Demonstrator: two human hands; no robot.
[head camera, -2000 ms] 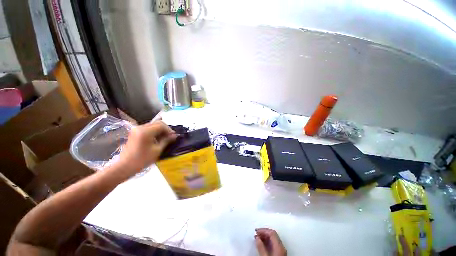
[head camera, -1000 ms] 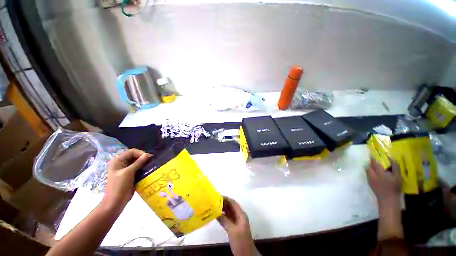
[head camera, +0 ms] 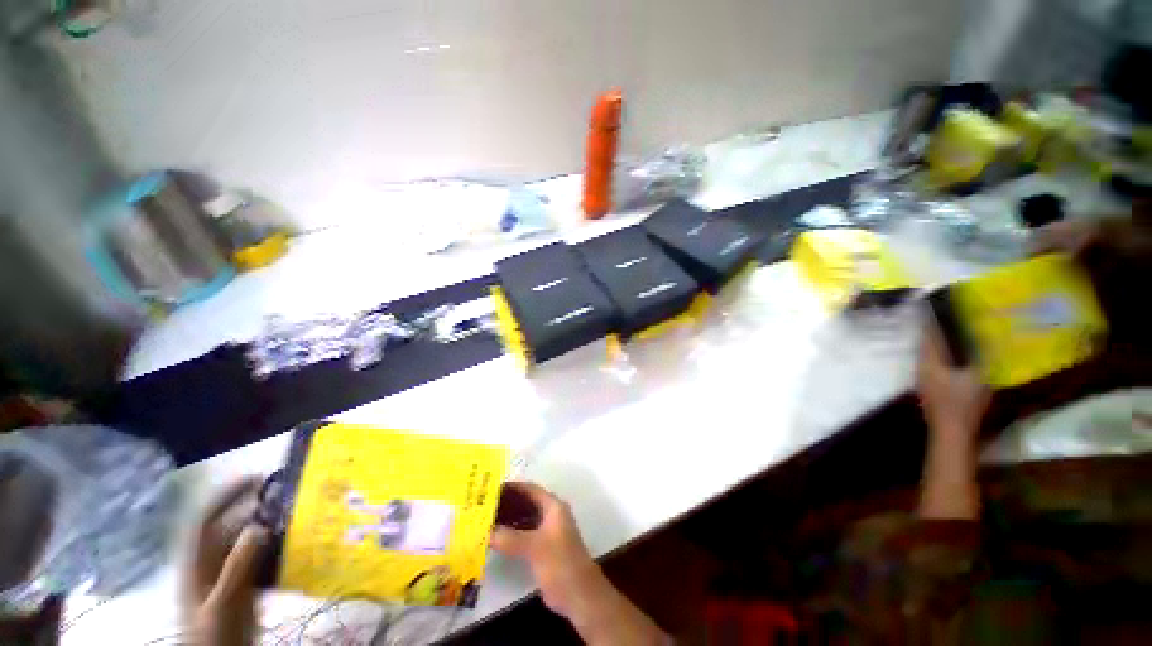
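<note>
A yellow outer sleeve (head camera: 392,517) with a black end lies across in front of me, its printed face up towards the camera. My left hand (head camera: 230,555) holds its black end at the left and is blurred. My right hand (head camera: 546,543) is at its right end, with a dark part showing between the fingers and the sleeve. Whether the dark part is an inner box cannot be told. Three black packed boxes (head camera: 552,300) with yellow edges lie side by side beyond it. A heap of short charging cables (head camera: 322,343) lies on the black strip.
A clear bag of cables (head camera: 101,505) is at the left. A kettle (head camera: 171,240), an orange flask (head camera: 601,154) and plastic packs stand by the wall. At the right another person's hand (head camera: 948,385) holds a yellow sleeve (head camera: 1030,316); another yellow pack (head camera: 849,263) lies nearby.
The view has swung right. The sleeve has turned from slanted to nearly level, with its black end at the left. The other person's sleeve is now held apart from the yellow pack on the bench.
</note>
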